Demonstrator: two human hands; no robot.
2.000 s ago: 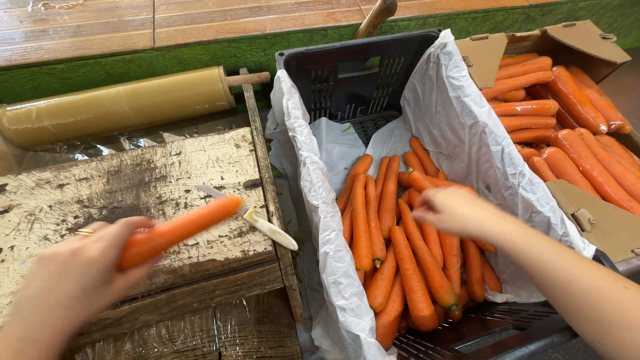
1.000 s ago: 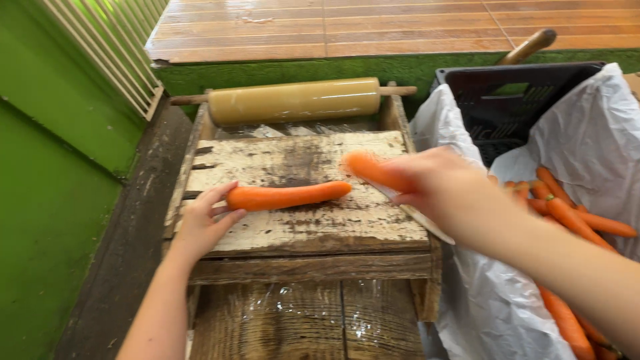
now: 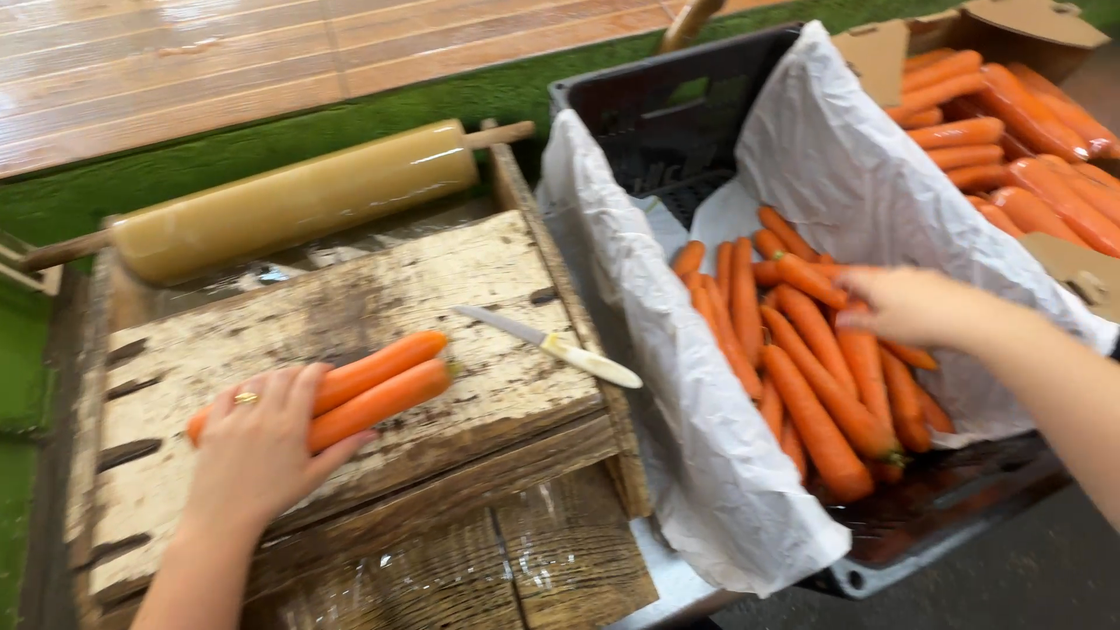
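Note:
Two carrots lie side by side on the worn white wooden board, with my left hand closed over them. A knife with a pale handle rests on the board's right part, its handle end over the frame's edge. My right hand is inside the paper-lined black crate, its fingers around a carrot in the pile; blur softens the fingertips. Many loose carrots fill the lower part of the crate. White paper drapes over the crate's left wall.
A roll of clear film on a wooden rod sits behind the board. The black plastic crate stands to the right. Beyond it, a cardboard box holds bagged carrots. A tiled ledge runs along the back.
My left hand held one carrot a second ago and now covers two on the board. My right hand has moved from above the board into the crate. The view has swung right.

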